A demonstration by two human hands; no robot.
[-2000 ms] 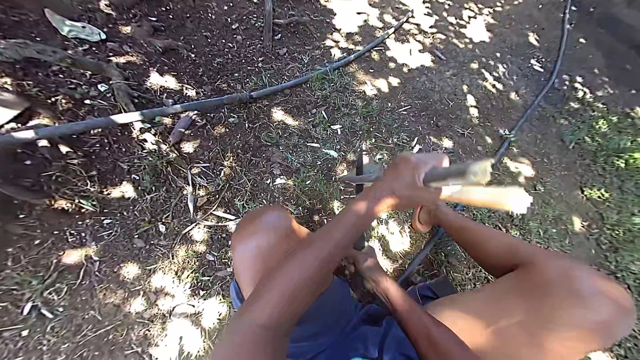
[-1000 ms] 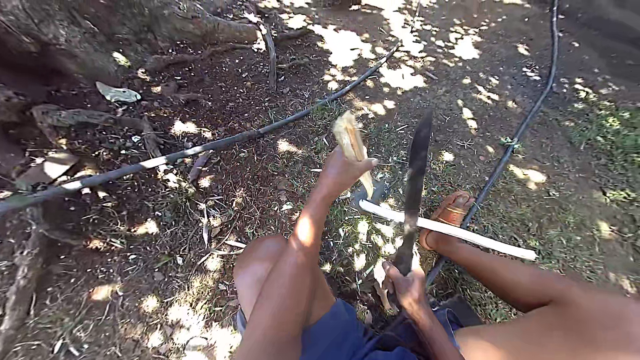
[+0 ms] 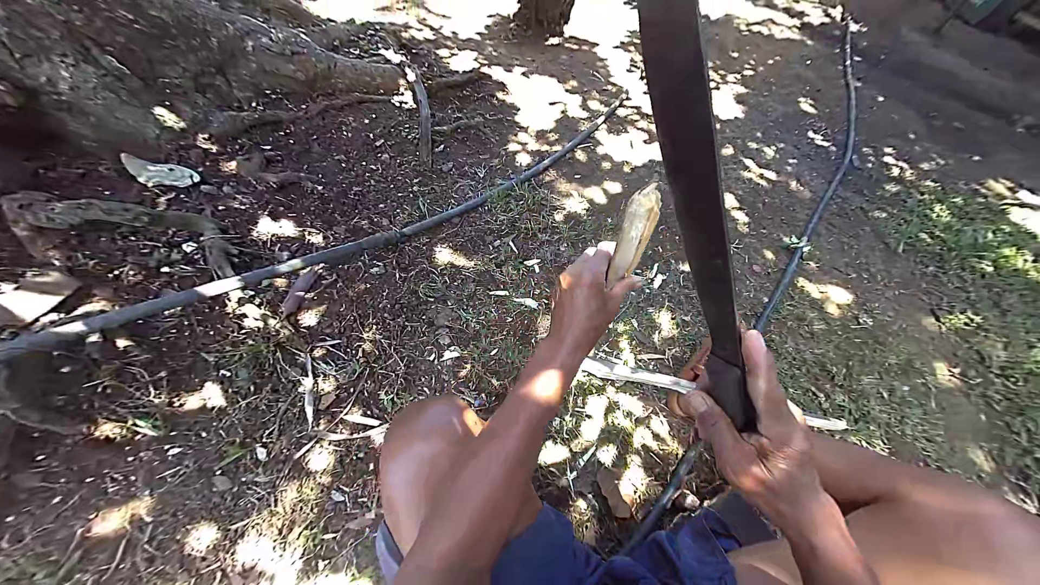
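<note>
My left hand (image 3: 585, 292) grips a pale piece of split wood (image 3: 635, 231), its rough end pointing up and away from me. In my right hand (image 3: 760, 439) is a machete (image 3: 691, 154) with a long dark blade, held upright; its blade stands to the right of the wood. A pale peeled stick (image 3: 638, 374) lies low between my hands, passing behind the right hand, and its far end shows at the right. My foot is mostly hidden behind the right hand.
A black hose (image 3: 390, 237) crosses the ground from the left; another hose stretch (image 3: 829, 191) runs along the right. Tree roots (image 3: 357, 73) and a thin branch (image 3: 422, 118) lie at the upper left. Wood chips and leaves are scattered over soil and grass.
The machete, low and partly hidden two seconds ago, is now raised upright. The pale stick lay across in front of the blade one second ago and now passes behind my right hand. The view has tilted up.
</note>
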